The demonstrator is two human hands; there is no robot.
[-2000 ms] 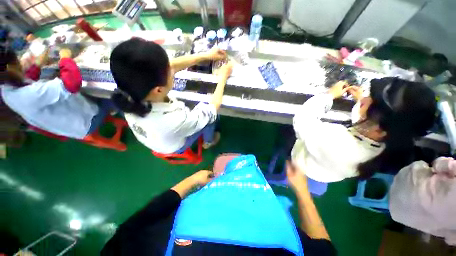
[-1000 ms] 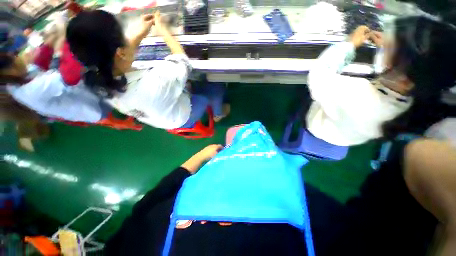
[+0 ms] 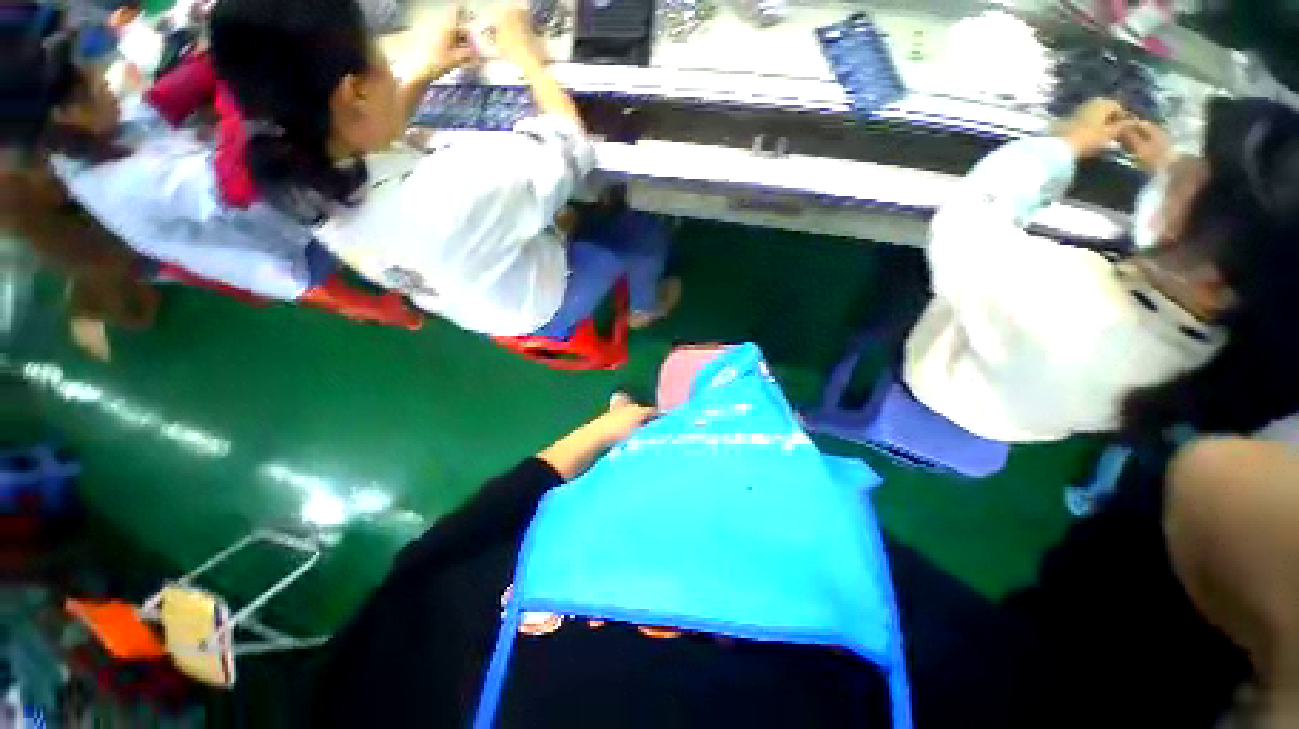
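Note:
The bright blue apron (image 3: 698, 527) hangs from my waist and sticks forward in a peak. A pink stool (image 3: 690, 373) shows just behind the peak, mostly hidden by it. My left hand (image 3: 621, 413) is at the stool's near left side, beside the apron. Its fingers are small and partly hidden, so I cannot tell whether it grips the stool. A bare, blurred part of my right arm is at the right edge. My right hand is out of the picture.
Seated workers are at the line rails (image 3: 798, 174), one left and one right of the gap ahead. A circuit board panel (image 3: 861, 64) lies on the tray. A purple stool (image 3: 933, 427) is under the right worker. A folding chair (image 3: 197, 634) stands lower left.
My right hand has left the apron's right side and gone out of view, with the arm raised. The bench and workers appear closer. My left hand remains near the pink stool.

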